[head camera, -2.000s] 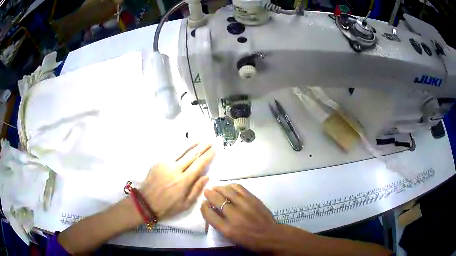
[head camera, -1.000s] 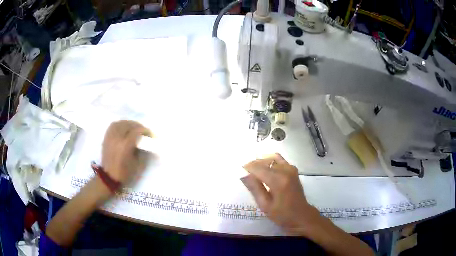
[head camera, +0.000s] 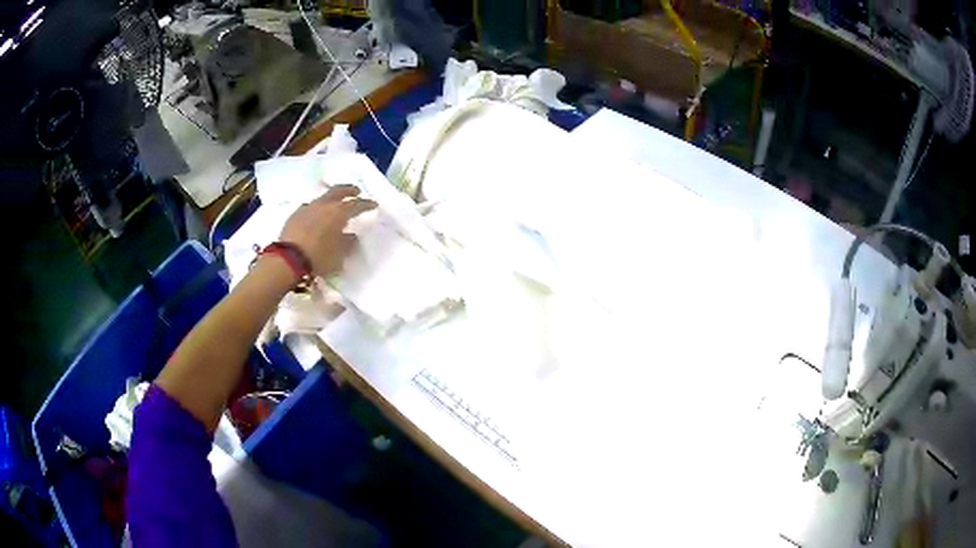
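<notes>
My left hand, with a red bracelet at the wrist, lies on the pile of white fabric pieces at the left end of the table. Its fingertips are on the upper part of the pile; whether they grip a piece cannot be told. More white fabric lies behind it, bright and blending into the white table. My right hand is out of the picture. The sewing machine stands at the right edge, its needle area away from my left hand.
A blue plastic bin with white and red cloth stands left of the table. A printed ruler runs along the front edge. The lamp and snips are at the right. Another machine and a fan stand behind left.
The view has swung left. My left hand has moved from the table's middle to the fabric pile at the left. My right hand has gone out of view.
</notes>
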